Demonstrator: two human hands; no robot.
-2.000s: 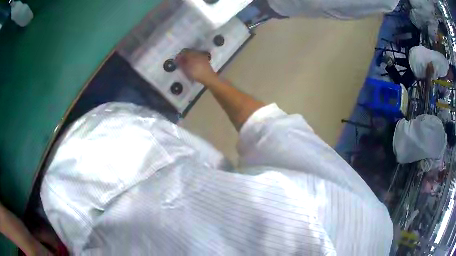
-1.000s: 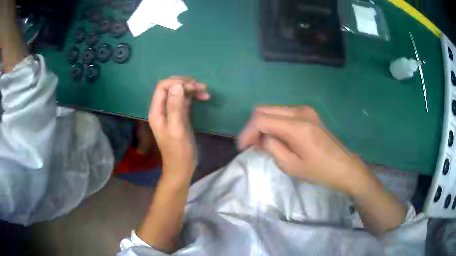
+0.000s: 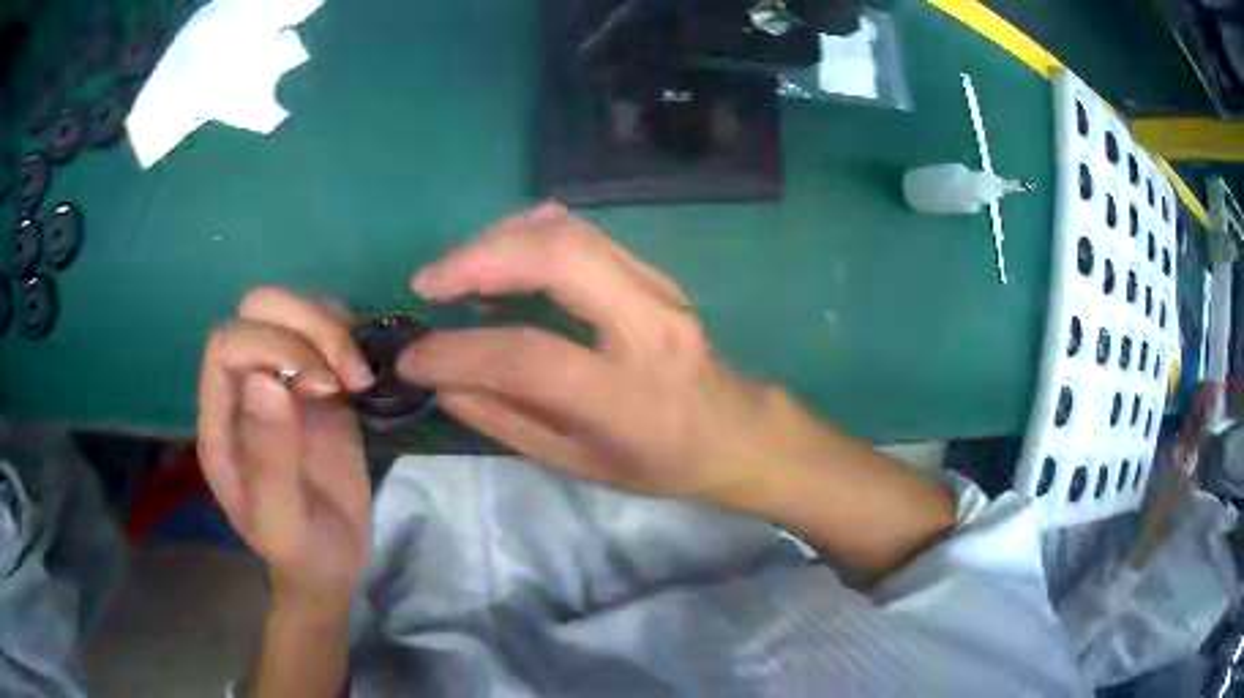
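A round dark component (image 3: pixel 390 366) is held near the bench's front edge, between my two hands. My left hand (image 3: pixel 287 416) grips its left side with thumb and fingertips; a small metallic glint shows at a left fingertip. My right hand (image 3: pixel 587 355) touches its right side with the fingertips, while the index finger is raised above it. My fingers partly hide the component. The dark fixture (image 3: pixel 662 157) lies flat on the green mat behind my hands.
A white squeeze bottle (image 3: pixel 948 188) lies on its side by a thin silver rod (image 3: pixel 981 130). The white tray (image 3: pixel 1050 307) of dark discs stands at right. A clear bag (image 3: pixel 887 79), white wipe (image 3: pixel 225 68) and loose discs (image 3: pixel 62 235) are on the mat.
The view swung from a lower tray to the bench, then shifted right. My hands, apart a second ago, have come together at the left around a dark component.
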